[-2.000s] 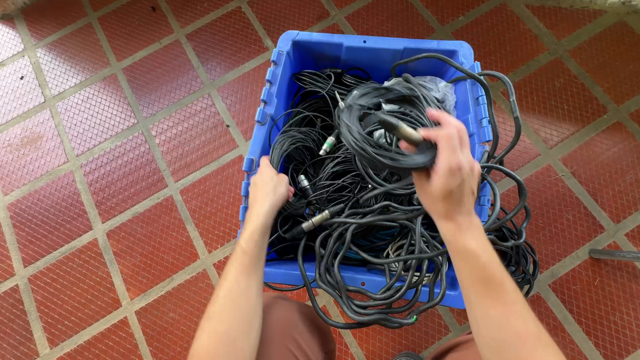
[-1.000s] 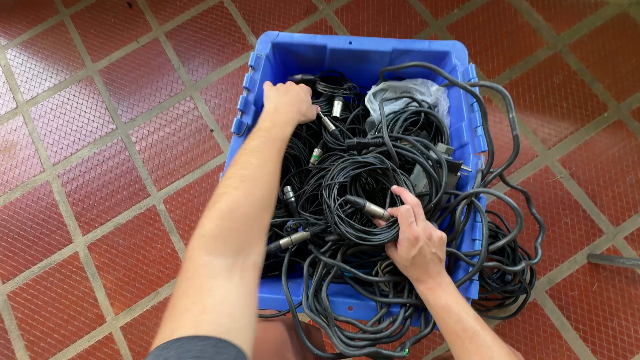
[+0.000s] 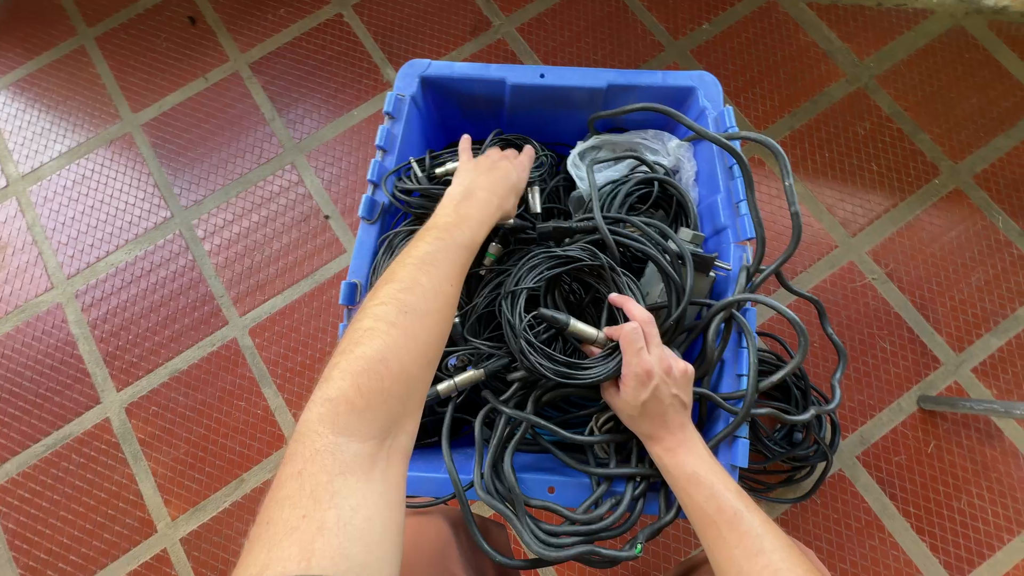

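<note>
A blue plastic crate (image 3: 560,76) holds many black cables with metal XLR-type connectors. My left hand (image 3: 494,178) reaches to the crate's far left and rests, fingers spread, on a coiled black cable (image 3: 540,156); whether it grips any of it is hidden. My right hand (image 3: 648,372) holds the near right edge of another coiled black cable (image 3: 520,320), its fingers by a silver XLR connector (image 3: 584,330). Left of that coil lies one more XLR connector (image 3: 460,383). A clear plastic bag (image 3: 632,152) sits at the far right inside the crate.
Thick black cables (image 3: 792,200) hang over the crate's right side, and others droop over its near edge. A coil of black cable (image 3: 792,440) lies on the red tiled floor (image 3: 904,320) to the right. A grey bar (image 3: 968,406) enters from the right edge.
Two seconds ago my right hand held a coil raised at the crate's right; now it is on a coil lower down. My left hand has moved from the crate's left rim to the cables at the far left.
</note>
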